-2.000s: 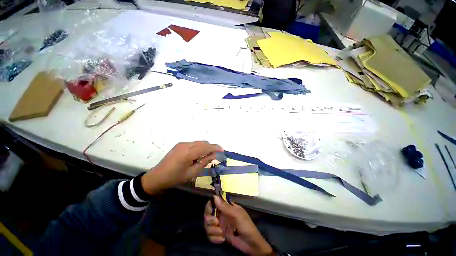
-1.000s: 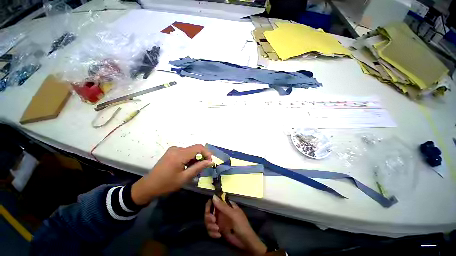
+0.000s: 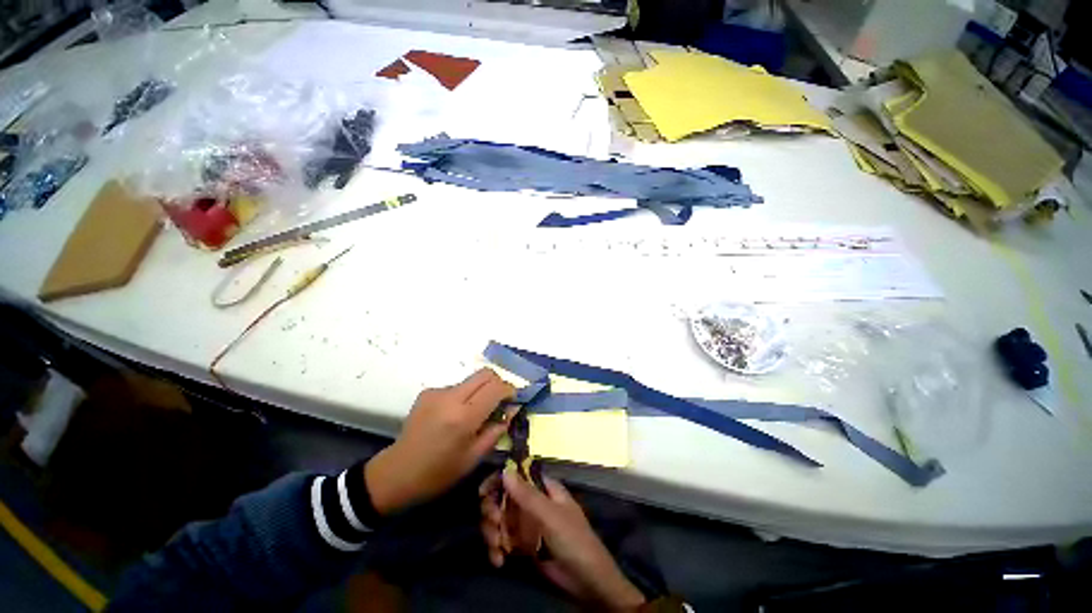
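Note:
A long blue strip [image 3: 719,422] lies folded across a yellow card [image 3: 581,439] at the table's near edge, its two tails running right. My left hand [image 3: 441,434] pinches the strip at the card's left side, beside the plier jaws. My right hand [image 3: 553,527] is closed around the handles of dark-jawed pliers [image 3: 520,445]. The jaws point up and meet the strip at my left fingertips. Any small fitting between fingers and jaws is hidden or too small to see.
A dish of metal fittings [image 3: 733,337] and a clear bag [image 3: 940,383] lie right. Blue scraps [image 3: 575,177] lie mid-table. A ruler-like bar [image 3: 317,230], a tan block [image 3: 102,243] and a plastic bag [image 3: 258,126] lie left. Yellow pattern sheets [image 3: 719,96] lie at the back.
My left hand has moved down toward the plier jaws. The round-ended tool seen in its fingers a second ago no longer shows there. The pliers remain in my right hand.

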